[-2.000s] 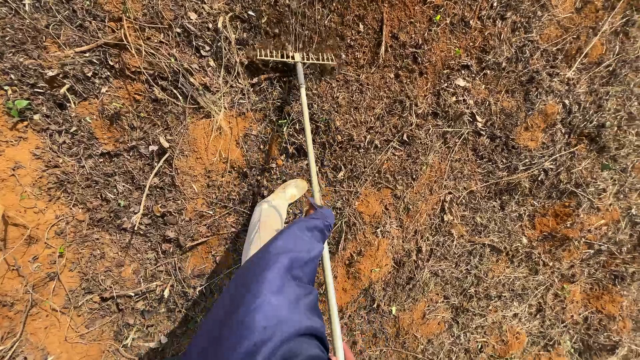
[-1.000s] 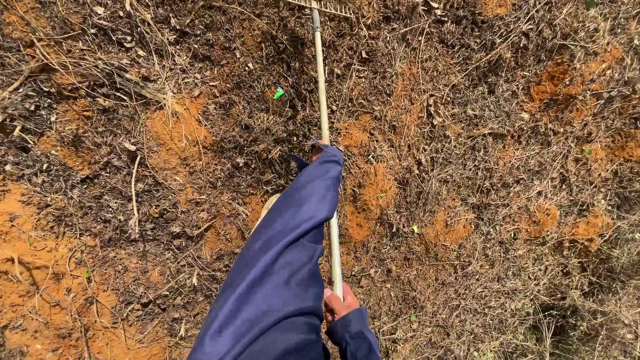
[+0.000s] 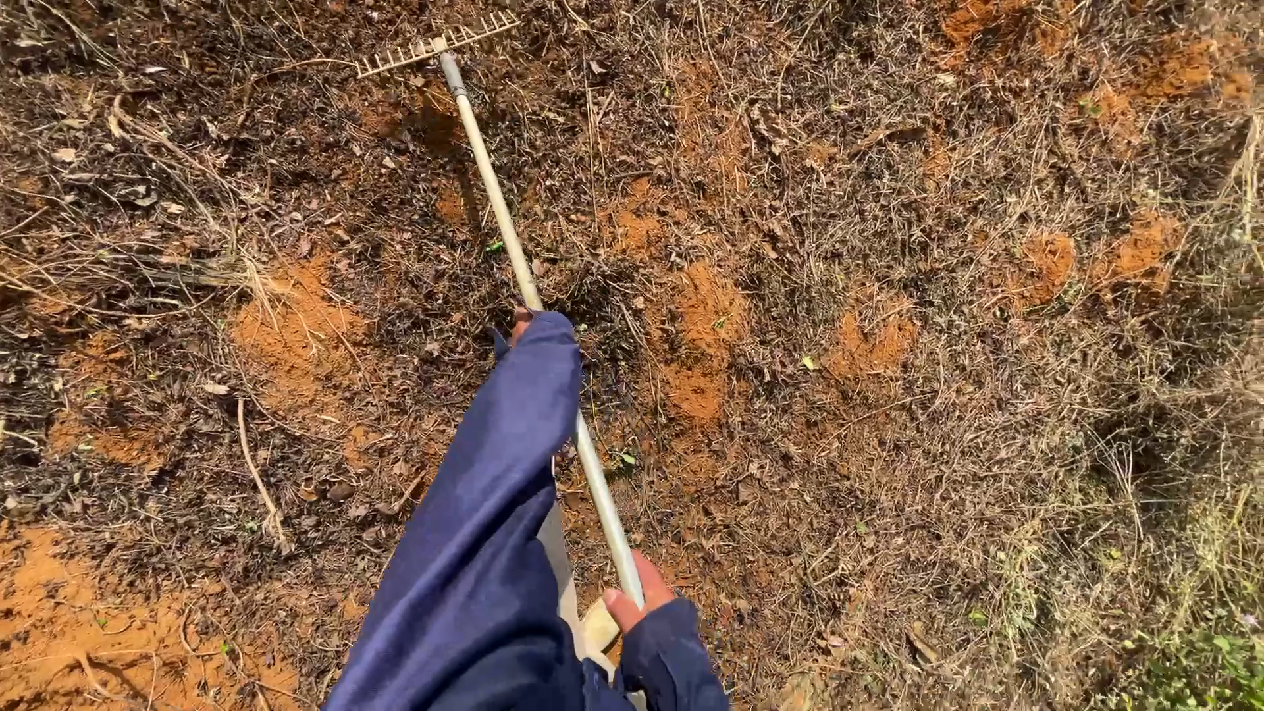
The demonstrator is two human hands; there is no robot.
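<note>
A garden rake with a long pale handle [image 3: 499, 202] runs from the upper left to the lower middle. Its toothed head [image 3: 439, 45] is at the top left, over dry litter. My left hand [image 3: 520, 324], mostly hidden by the dark blue sleeve, is around the middle of the handle. Lower down, near the handle's end, my right hand [image 3: 640, 592] is closed around it, with the thumb and part of the fingers showing. A pale boot [image 3: 598, 624] shows partly behind the handle, beside the right hand.
Dry grass, twigs and dead leaves [image 3: 790, 474] cover the ground. Bare orange soil [image 3: 296, 336] shows in patches, with a larger one [image 3: 99, 612] at the lower left. A loose stick [image 3: 257, 474] lies at left. Green plants [image 3: 1200, 671] grow at the lower right.
The rake's head has swung to the left, and the handle now tilts the same way. Both hands remain on the handle. The right hand shows more fully than two seconds ago.
</note>
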